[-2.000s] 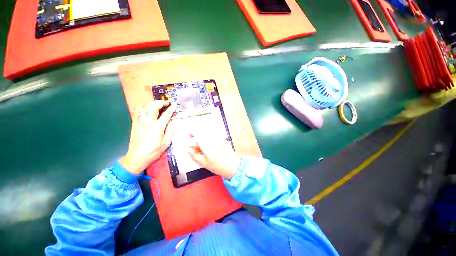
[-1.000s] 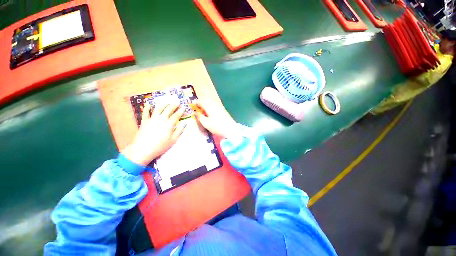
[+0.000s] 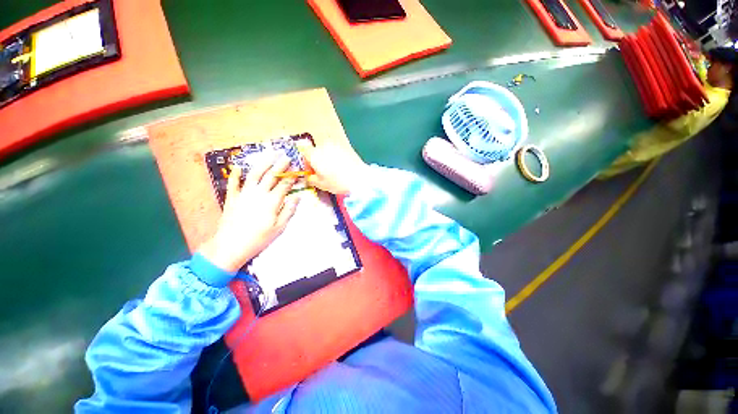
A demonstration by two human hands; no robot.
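Note:
An open tablet [image 3: 311, 242] lies on a red-orange foam pad [image 3: 340, 311], its circuit board [image 3: 263, 154] at the far end and its white battery block nearer me. My left hand [image 3: 255, 206] lies over the left side of the board edge, fingers spread, with nothing seen held in it. My right hand [image 3: 332, 168] is at the right side of the board, shut on an orange spudger [image 3: 293, 174] that lies nearly flat across the board towards my left fingertips. The spudger's tip and the exact spot it touches cannot be made out.
Another open tablet [image 3: 69, 40] on a foam pad is at the upper left. A dark tablet [image 3: 372, 8] on a pad is at the top. A light-blue fan [image 3: 484, 121], mauve case [image 3: 457, 166] and tape roll [image 3: 532, 163] stand right. Stacked red pads [image 3: 663, 73] are farther right.
My hands have moved from the battery area to the board. The right hand has since shifted slightly up, and the orange spudger now shows across the board. The view has shifted, too.

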